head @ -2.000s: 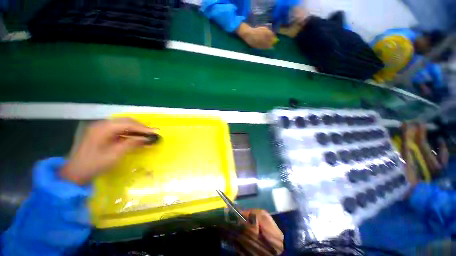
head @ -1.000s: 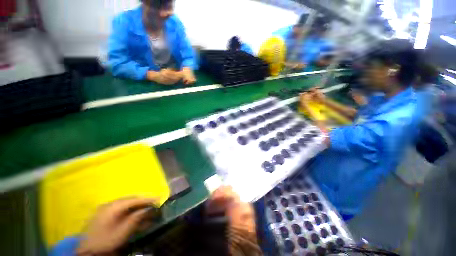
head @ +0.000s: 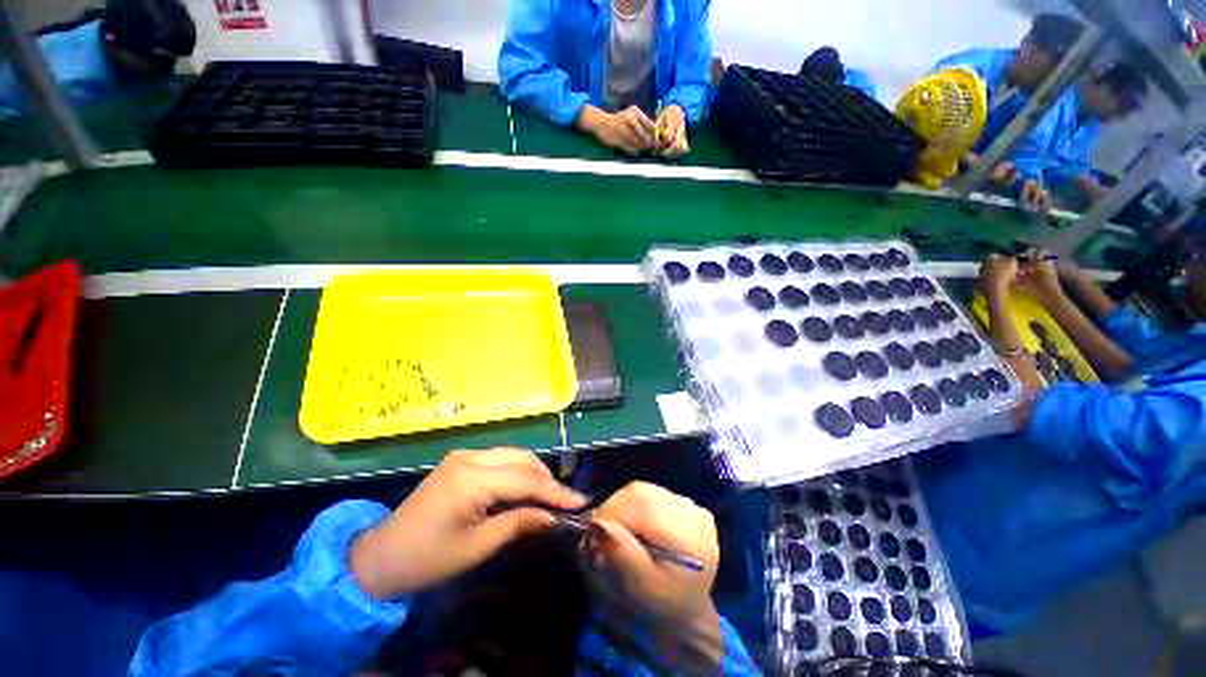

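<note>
My left hand (head: pixel 463 522) is at the bottom centre, in front of the worktop's near edge, with finger and thumb pinched on a small dark round part (head: pixel 532 507), mostly hidden by the fingers. My right hand (head: pixel 657 542) meets it from the right and grips thin tweezers (head: pixel 675 556); their rear end sticks out to the right and their tip is at the dark part. The yellow tray (head: pixel 496 318) lies beyond my hands, with tiny metal bits (head: pixel 410 384) scattered in its lower left.
A dark phone-like rectangle (head: pixel 593 355) lies beside the yellow tray. Clear blister trays of black discs are at right (head: pixel 734 384) and lower right (head: pixel 783 582). A red tray (head: pixel 33 364) is at left. Black trays (head: pixel 298 117) and seated people are across the green belt.
The view swung right and came back. My left hand moved from over the yellow tray to its near side and met my right hand; the tweezers now touch or nearly touch the dark part.
</note>
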